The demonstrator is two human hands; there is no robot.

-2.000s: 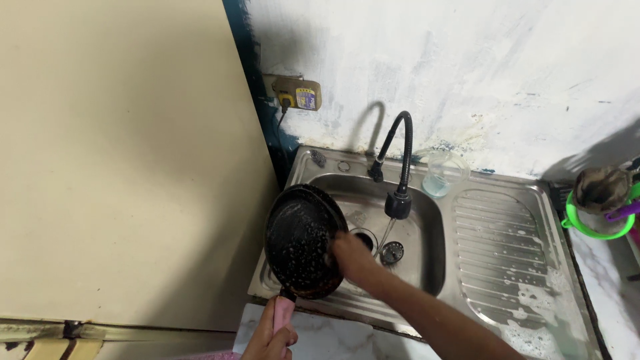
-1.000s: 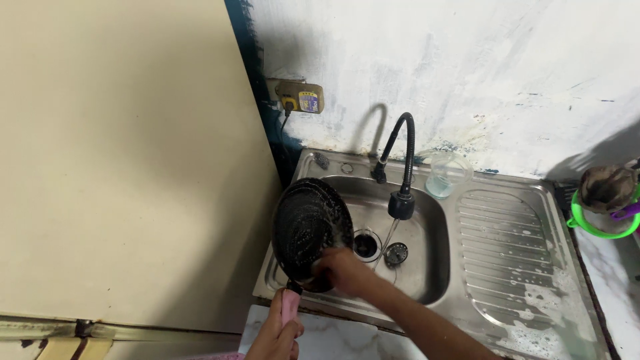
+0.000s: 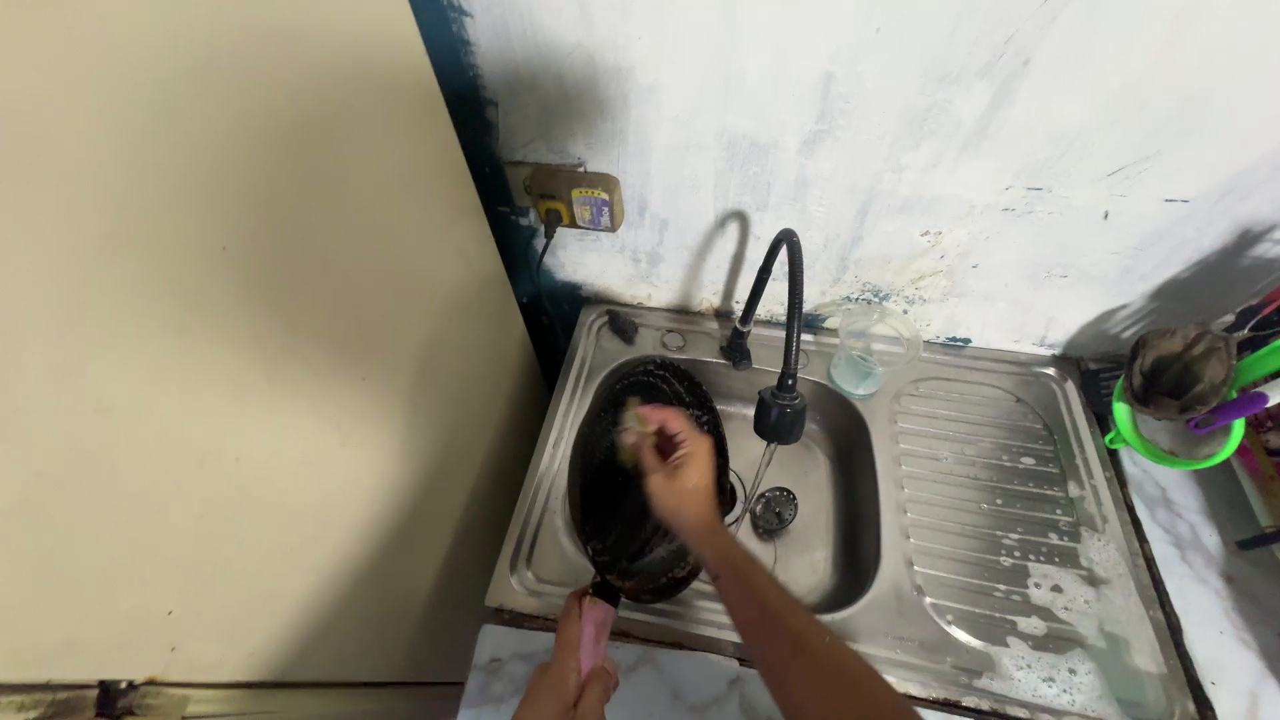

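A black frying pan [image 3: 630, 510] is held tilted over the left part of the steel sink basin [image 3: 825, 540], with bits of suds on its dark surface. My left hand [image 3: 570, 665] grips its pink handle [image 3: 597, 632]. My right hand [image 3: 680, 465] is over the pan's surface, pinching a small yellowish-green scrubbing pad [image 3: 632, 432], blurred by motion. Water runs from the black flexible faucet [image 3: 780, 415] beside the pan. A metal drain strainer [image 3: 774, 511] lies on the basin floor right of the drain hole, which the pan partly hides.
A clear plastic tub [image 3: 858, 372] with bluish liquid stands behind the basin. A dark scouring pad [image 3: 622, 326] lies at the back left corner. Suds spot the ribbed drainboard [image 3: 985, 500]. A green strainer [image 3: 1175, 450] sits far right. A wall socket [image 3: 575, 199] holds a plug; a beige panel borders the left.
My right hand has moved from the pan's lower edge, near the handle, up over the pan's surface. The left hand keeps its grip on the handle.
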